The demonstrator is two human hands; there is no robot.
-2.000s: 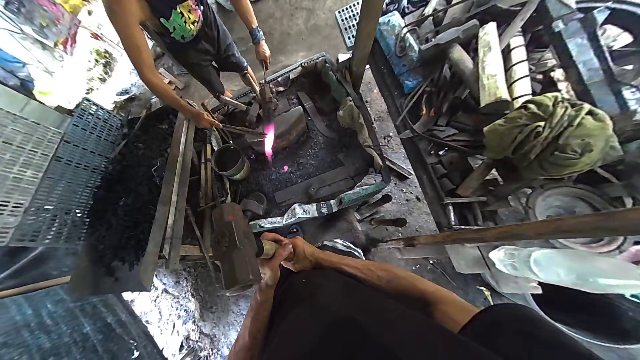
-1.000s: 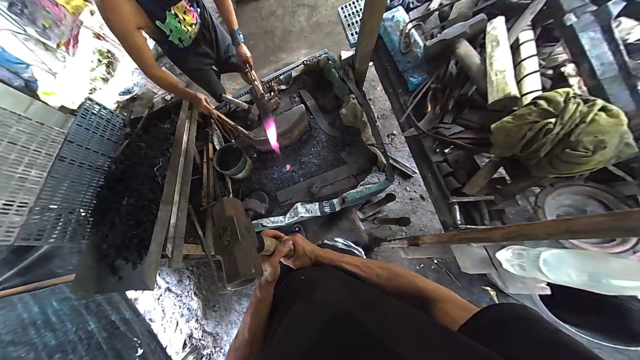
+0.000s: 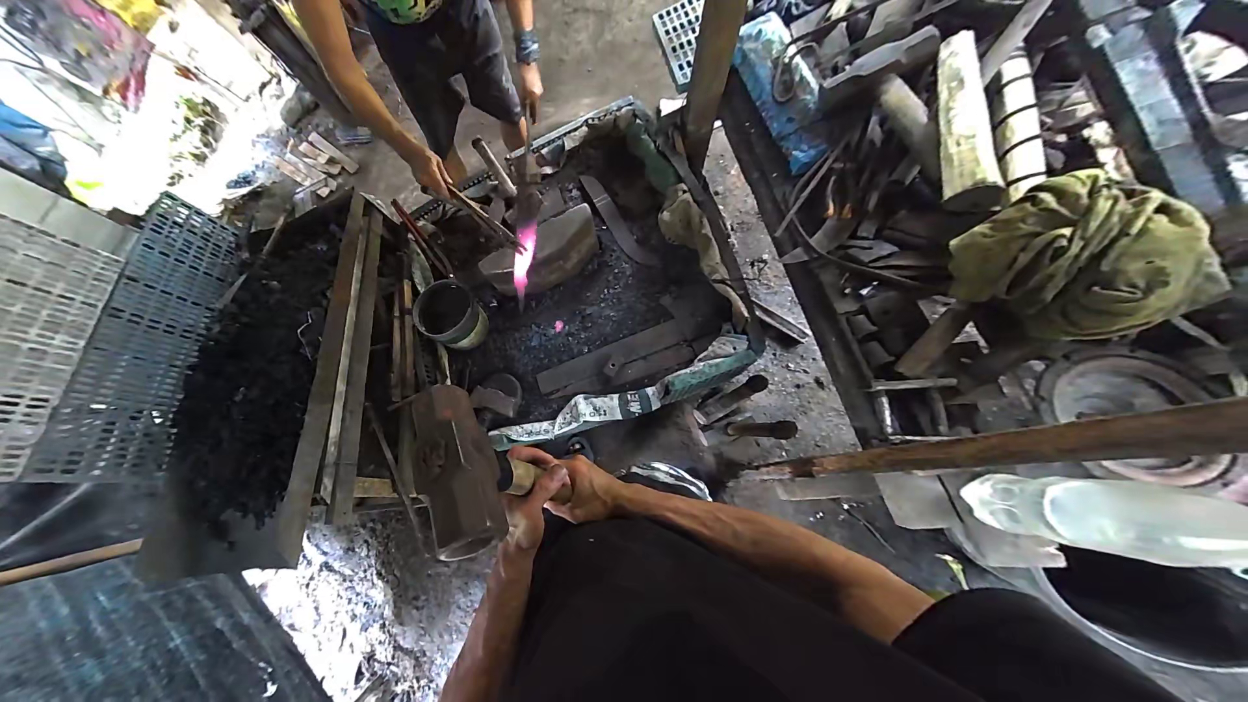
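Note:
My left hand (image 3: 529, 492) and my right hand (image 3: 585, 487) are closed together around the wooden handle (image 3: 524, 477) of a sledgehammer, close behind its head. The heavy steel hammer head (image 3: 456, 473) hangs to the left of my hands, above the near edge of the work bed. Farther off, a glowing pink-white blade-shaped metal piece (image 3: 526, 255) points toward me over a stone-like block (image 3: 561, 249). Another person's hand (image 3: 529, 90) holds its dark far end, and that person's other hand (image 3: 429, 171) holds thin tongs or rods reaching to it.
A round can (image 3: 450, 314) stands left of the block. Black charcoal (image 3: 249, 390) lies by plastic crates (image 3: 136, 341) on the left. At right are a wooden pole (image 3: 1024, 437), a cluttered metal bench, a green cloth (image 3: 1087, 255) and a plastic bottle (image 3: 1102, 517).
The other person's hands and the glowing piece have shifted; its tip now points more straight toward me than one second ago. My hands keep their hold on the hammer.

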